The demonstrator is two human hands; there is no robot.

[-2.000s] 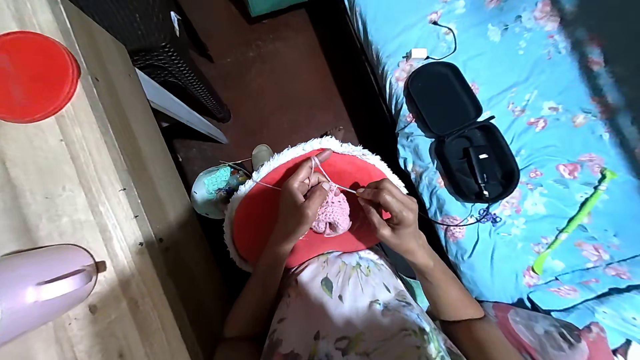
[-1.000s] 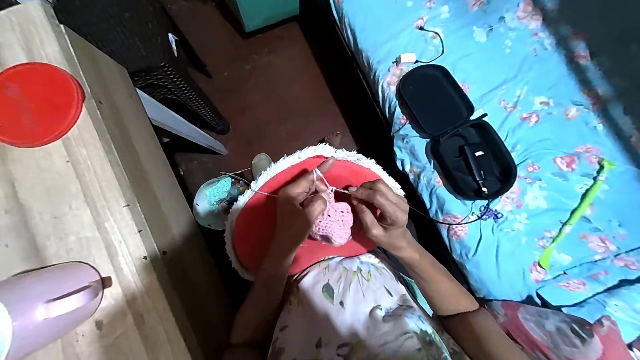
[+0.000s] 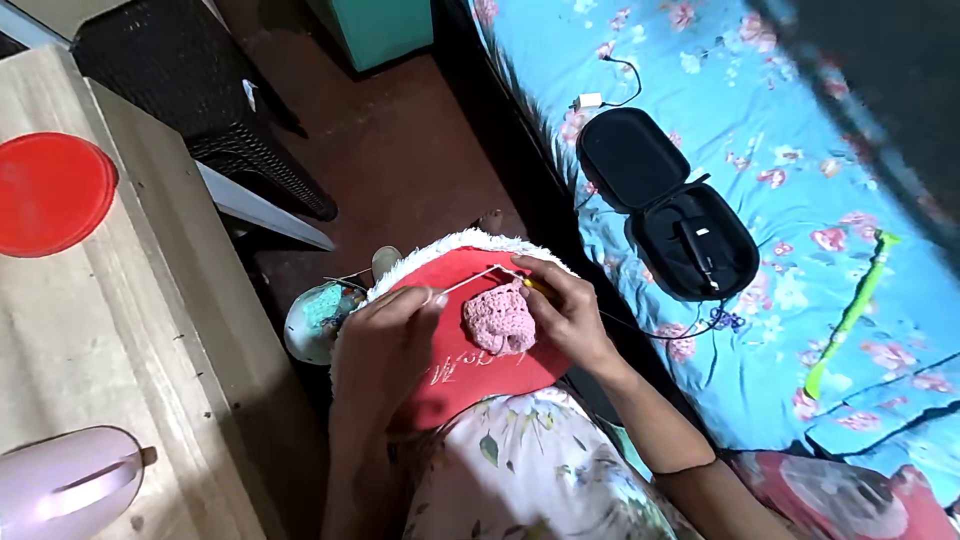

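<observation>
A pink crocheted piece (image 3: 501, 319) hangs below my right hand (image 3: 562, 307), over a red cushion (image 3: 450, 360) with white fluffy trim on my lap. My right hand grips a yellow-handled crochet hook (image 3: 541, 289), its fingers also at the upper edge of the piece. My left hand (image 3: 390, 345) pinches a strand of light yarn (image 3: 469, 283), which runs taut up to a peak near the hook. The hook's tip is too small to make out.
At left, a wooden table (image 3: 97, 322) bears a red lid (image 3: 52, 195) and a pink pitcher (image 3: 71, 480). A bowl (image 3: 306, 324) with mint yarn stands beyond my left hand. On the bed at right lie an unzipped black case (image 3: 694, 240), a white plug (image 3: 589, 100) and a green strip (image 3: 847, 319).
My left hand has moved left, away from the pink piece, drawing the strand out between my hands. Earlier both hands were close together at the piece.
</observation>
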